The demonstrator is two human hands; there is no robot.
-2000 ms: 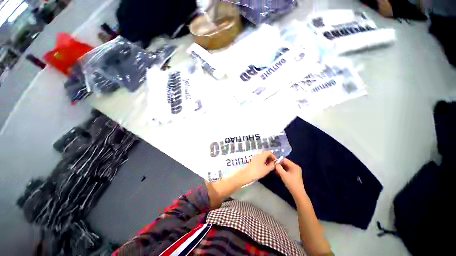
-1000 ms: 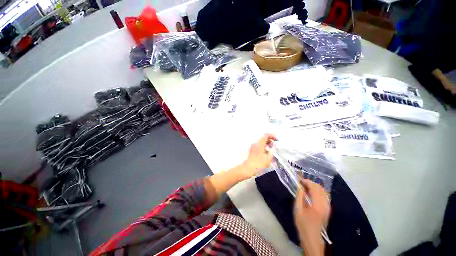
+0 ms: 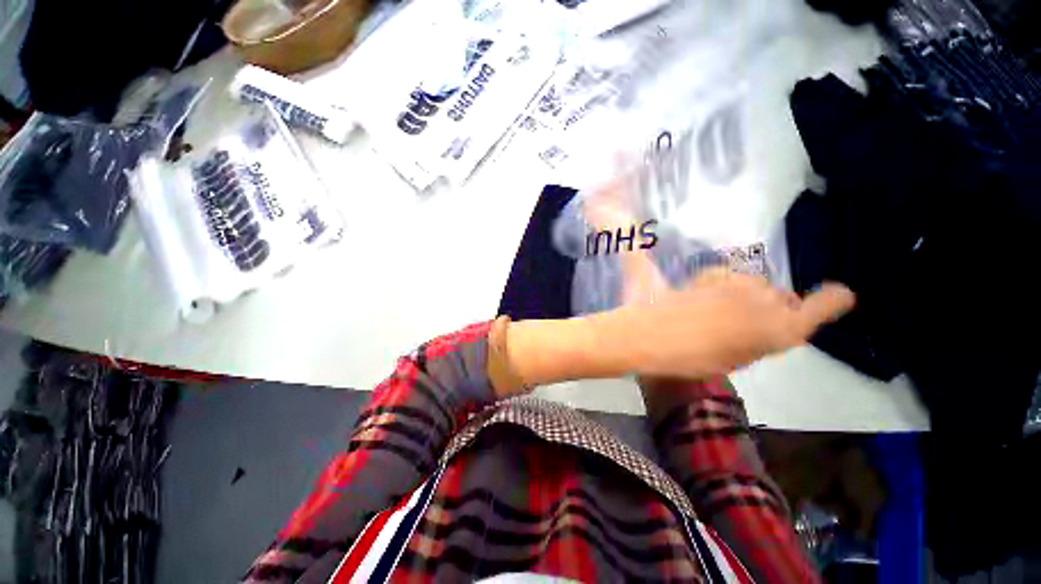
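Note:
A clear printed polybag (image 3: 731, 160) is spread and blurred in front of me, over a folded dark garment (image 3: 540, 268) on the white table. My left hand (image 3: 731, 325) reaches across to the right, over my right forearm, at the bag's near side. Its fingers are blurred, and whether they pinch the film is unclear. My right hand (image 3: 622, 222) shows hazily through the clear film, pointing away from me. Its fingers and grip are hidden by film and blur.
More printed polybags (image 3: 457, 108) lie at the back, with another at left (image 3: 234, 211). A tan tape roll (image 3: 295, 34) and a bagged garment (image 3: 69, 177) are at upper left. A dark garment pile (image 3: 959, 228) is at right. A blue bin edge (image 3: 900, 502) shows below the table.
The view has swung right. The bag has opened out over the garment. My left hand has crossed to the right, and my right hand has moved beneath the film.

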